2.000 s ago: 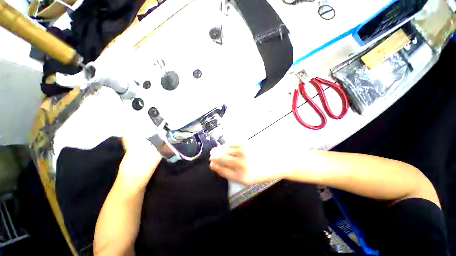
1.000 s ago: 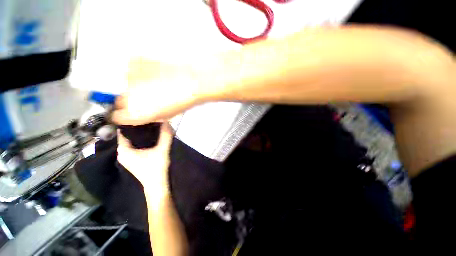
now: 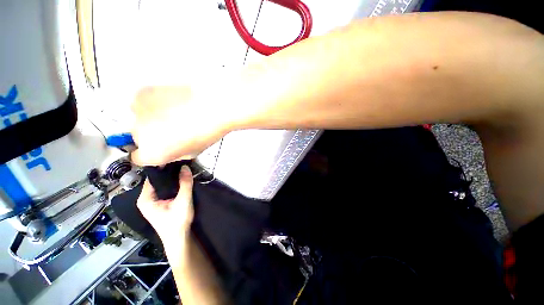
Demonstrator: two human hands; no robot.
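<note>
The black garment piece (image 3: 223,208) hangs from the table's front edge over the lap, merging with the dark clothing. My left hand (image 3: 172,205) grips a fold of it between thumb and fingers, close to the sewing machine's end. My right hand (image 3: 173,128) lies just above, its fingertips on the fold's upper edge; the washed-out light hides part of this hand. The white sewing machine head (image 3: 36,89) with blue lettering stands at the left. The tension discs (image 3: 119,168) are beside the fingertips. The needle is not clearly visible.
Red scissor handles (image 3: 268,47) lie on the white table (image 3: 238,158) beyond my right forearm. A black band (image 3: 42,134) wraps the machine arm. A curved metal guard (image 3: 36,262) sticks out at lower left, above a metal frame (image 3: 113,268). Speckled grey floor shows at the right.
The view has swung round and closer to the machine's end since the oldest frame. Both hands have come together at the black fold. Over the last second the hands have barely moved.
</note>
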